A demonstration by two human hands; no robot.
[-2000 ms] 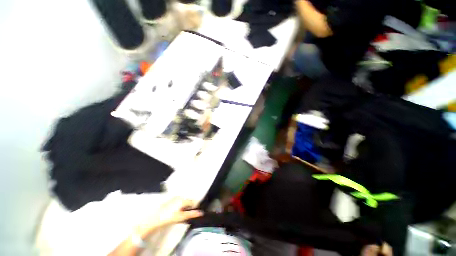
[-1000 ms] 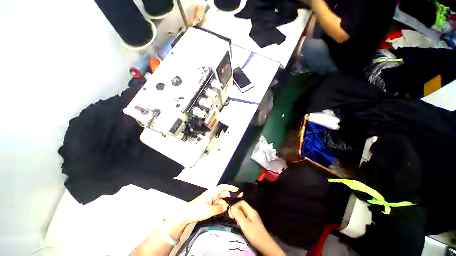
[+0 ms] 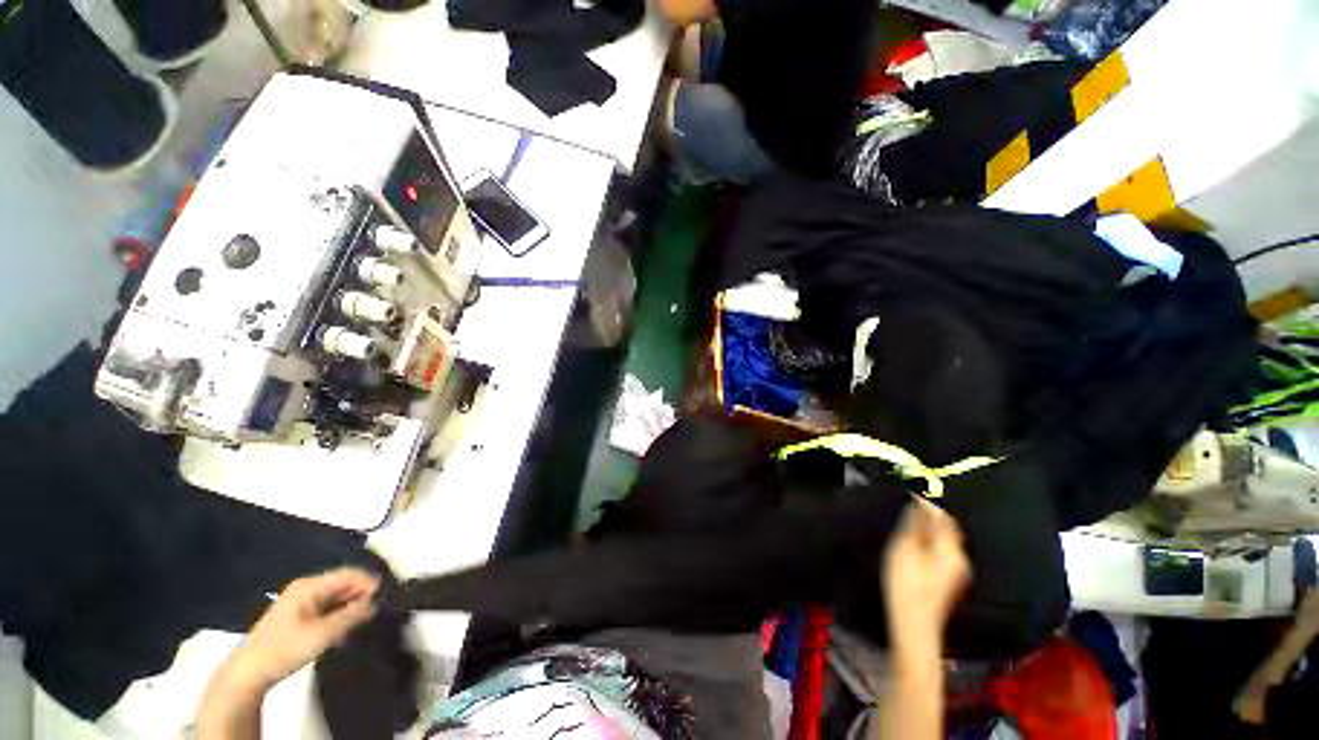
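Note:
A long black fabric strip is stretched sideways between my two hands, above my lap. My left hand grips its left end at the table's front edge, where some black cloth hangs below the fingers. My right hand grips the right end beside the black pile with the neon yellow-green tie. The white overlock machine stands at the upper left. A sewn black garment pile lies left of and below it.
A smartphone lies right of the machine. An open carton with blue contents stands beside large black bundles. Black cones are at the top left. Another person's arm and another machine show at the right edge.
My hands were together at the table edge and are now far apart, with the strip pulled out between them. The view has turned right, so the machine sits further left.

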